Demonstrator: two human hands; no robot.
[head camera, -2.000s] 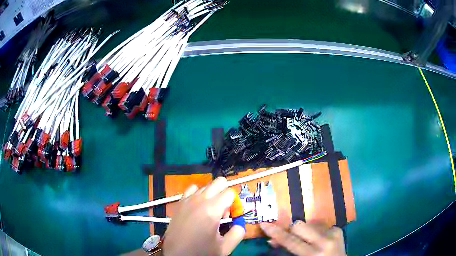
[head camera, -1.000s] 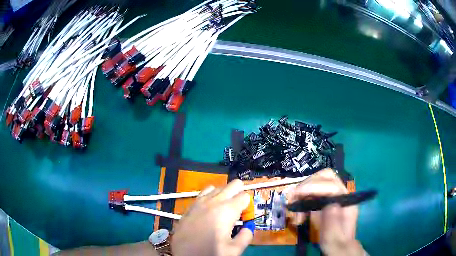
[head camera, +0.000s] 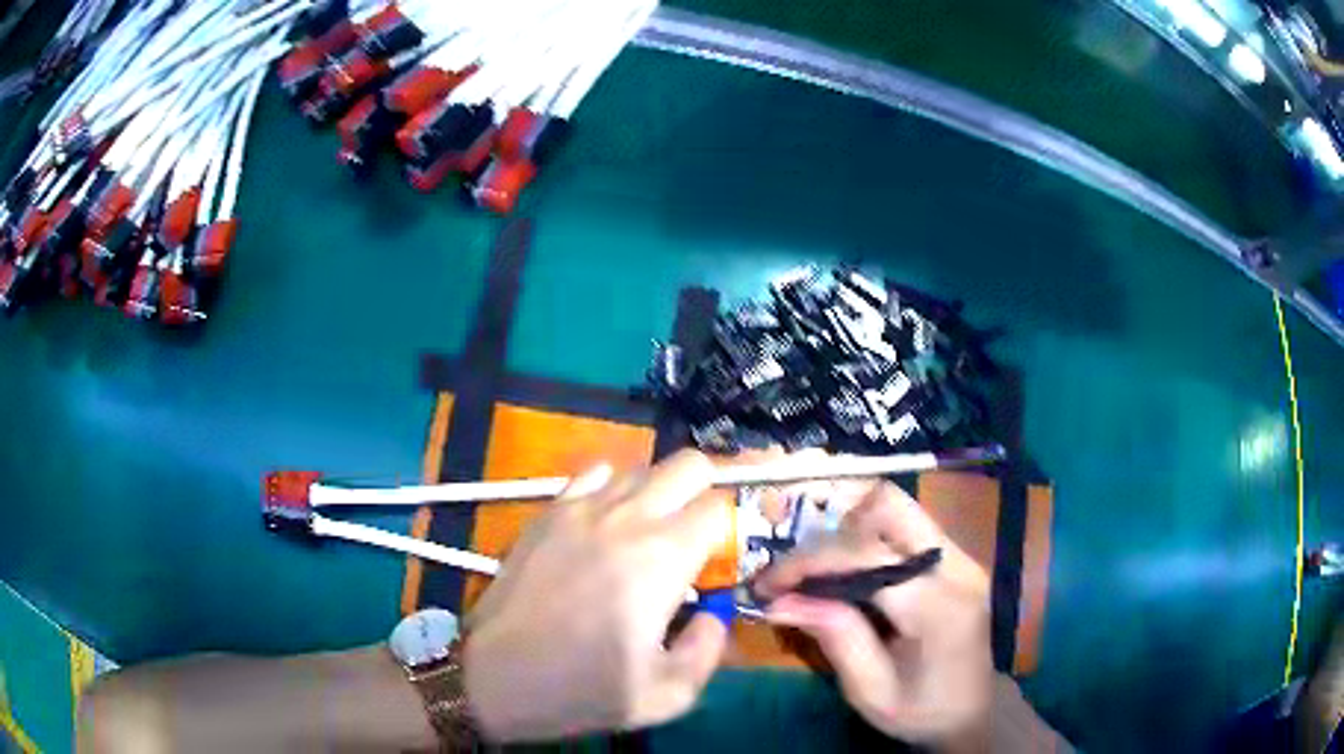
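A white two-legged cable (head camera: 442, 494) with a red/black connector (head camera: 291, 502) at its left end runs under my left hand (head camera: 597, 597). My left hand, with an orange finger cot and a blue one, holds the cable at the metal fixture (head camera: 789, 519). One leg passes above the fixture to the right, its dark wire end free. My right hand (head camera: 899, 619) grips a black-handled tool (head camera: 877, 578), its tip at the fixture near the blue cot. The lower leg's end is hidden by my hands.
A heap of small black pieces (head camera: 840, 361) lies behind the orange board (head camera: 568, 457), which black tape crosses. White cable bundles with red/black connectors (head camera: 428, 111) fan out at the upper left. A metal rail (head camera: 943, 118) and yellow line (head camera: 1290, 442) edge the green bench.
My right hand has picked up the black tool and brought its tip down to the fixture. My left hand stays on the cable. The view has shifted, so the bench things sit higher.
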